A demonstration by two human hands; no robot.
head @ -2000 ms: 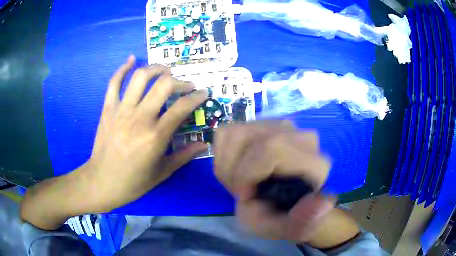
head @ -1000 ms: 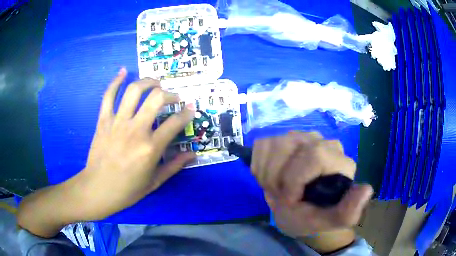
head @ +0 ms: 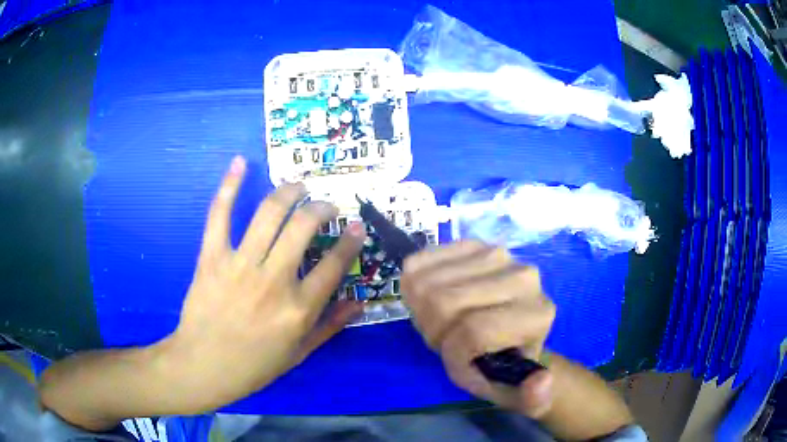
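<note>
A white open housing with a green circuit board [head: 373, 268] lies on the blue sheet, partly hidden by my hands. My left hand [head: 267, 293] lies over its left side, fingers spread, with fingertips touching the housing and board area. My right hand [head: 475, 315] is shut on a black-handled tool [head: 393, 233], whose narrow end points at the housing's upper edge. Whether the tip touches cannot be told. A second open housing [head: 336, 164] lies just above, uncovered. Each housing has a white cord in a clear bag [head: 544, 216] leading right.
A blue corrugated sheet [head: 173, 129] lies under the housings on a dark green surface [head: 43, 198]. Stacked blue sheets [head: 720, 224] stand at the right. Brown cardboard [head: 669, 401] shows at the lower right. A white crumpled bundle [head: 671, 116] lies at the upper cord's end.
The tool's narrow end has moved from the lower right part of the near housing to its upper edge. Both housings and my left hand appear lower and slightly right in the view.
</note>
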